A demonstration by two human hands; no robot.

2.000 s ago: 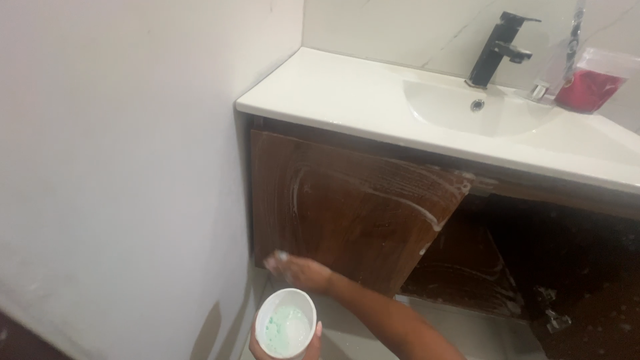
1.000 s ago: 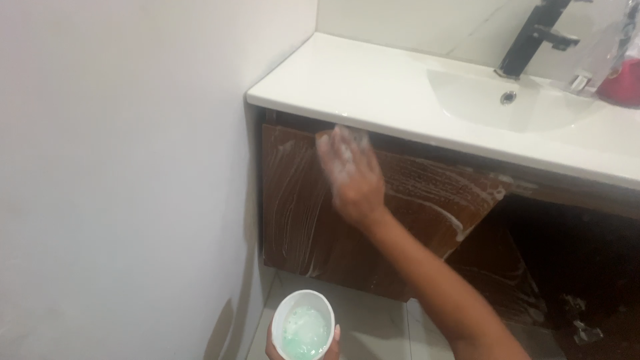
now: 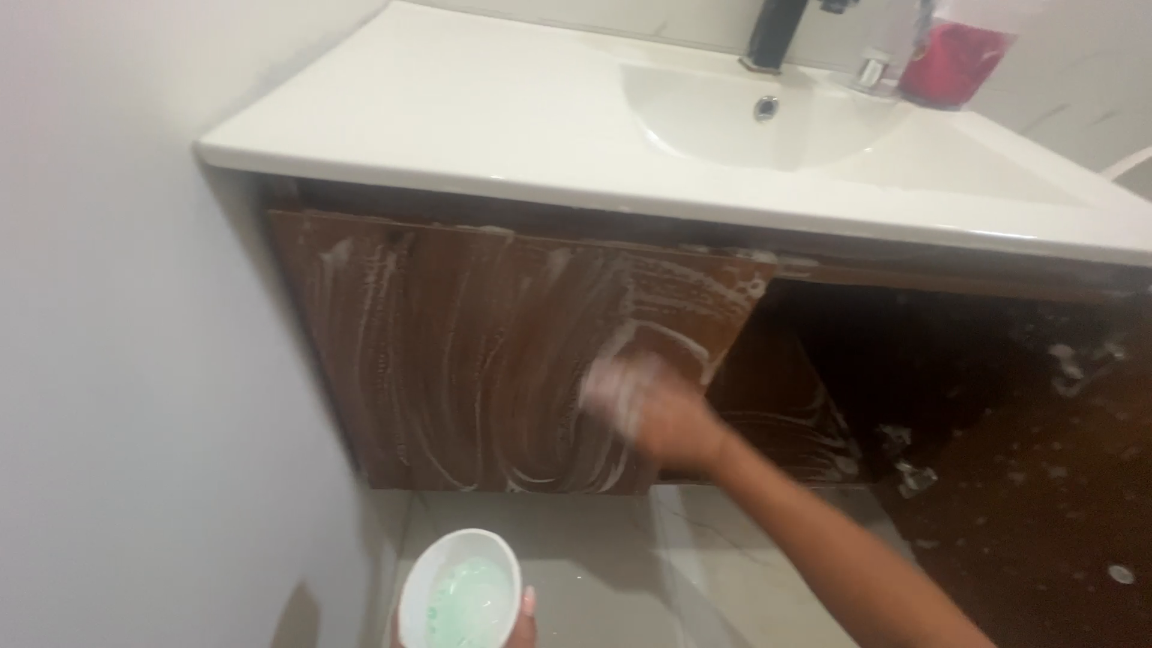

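My right hand (image 3: 652, 409), blurred by motion, is at the lower right part of a brown wooden cabinet door (image 3: 468, 360); whitish suds coat its fingers. Whether it holds anything is hidden by the blur. Curved streaks of white foam run down the door. At the bottom of the view, my left hand (image 3: 526, 616) grips a white cup (image 3: 414, 589) with pale green foamy liquid (image 3: 470, 607) inside. Only parts of its fingers show beside the cup.
A white washbasin top (image 3: 432, 99) with a black faucet (image 3: 774, 36) overhangs the cabinet. On it stands a container with red contents (image 3: 958, 63). At right is another brown door (image 3: 1035, 504) with metal hinges (image 3: 909, 463). A pale wall (image 3: 135, 360) borders the left side.
My right hand was below the door's lower left, then at its top edge, and is now lower and further right on it. More foam streaks cover the door's left and middle.
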